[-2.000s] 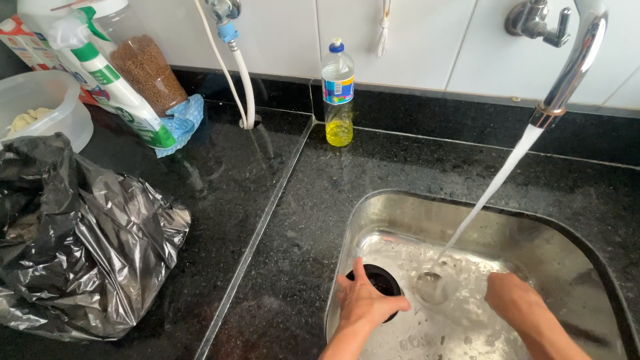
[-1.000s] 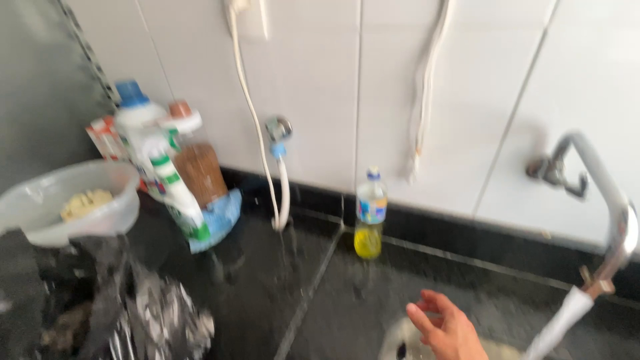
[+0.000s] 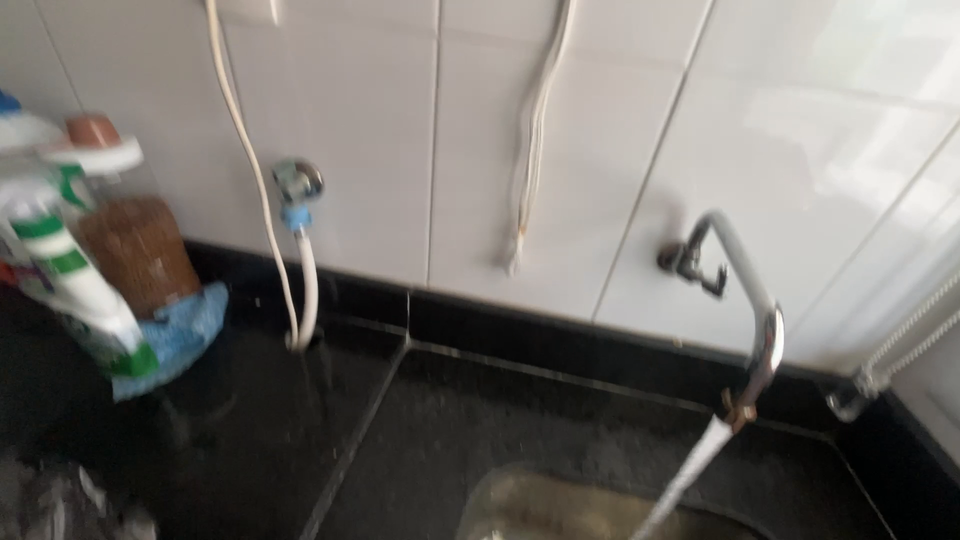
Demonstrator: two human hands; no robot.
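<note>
Neither my left hand nor my right hand shows in the head view. Water pours from the metal faucet (image 3: 766, 349) at the right, down into a stainless steel sink (image 3: 555, 499) that is cut off by the bottom edge. Whatever lies lower in the sink is out of sight. The yellow-bottomed bottle seen earlier does not appear on the black stone counter (image 3: 442, 420). The picture is blurred.
At the left stand a green and white package (image 3: 82, 277), a brown-filled container (image 3: 139, 251) and a blue plastic wrapper (image 3: 184, 330). A black plastic bag (image 3: 67, 502) fills the lower left corner. A white hose (image 3: 309, 289) and loose wires (image 3: 536, 142) hang by the tiled wall.
The bottle with yellow liquid, which stood by the wall behind the sink, is gone from its place. Both hands have left the view. The view has tilted up.
</note>
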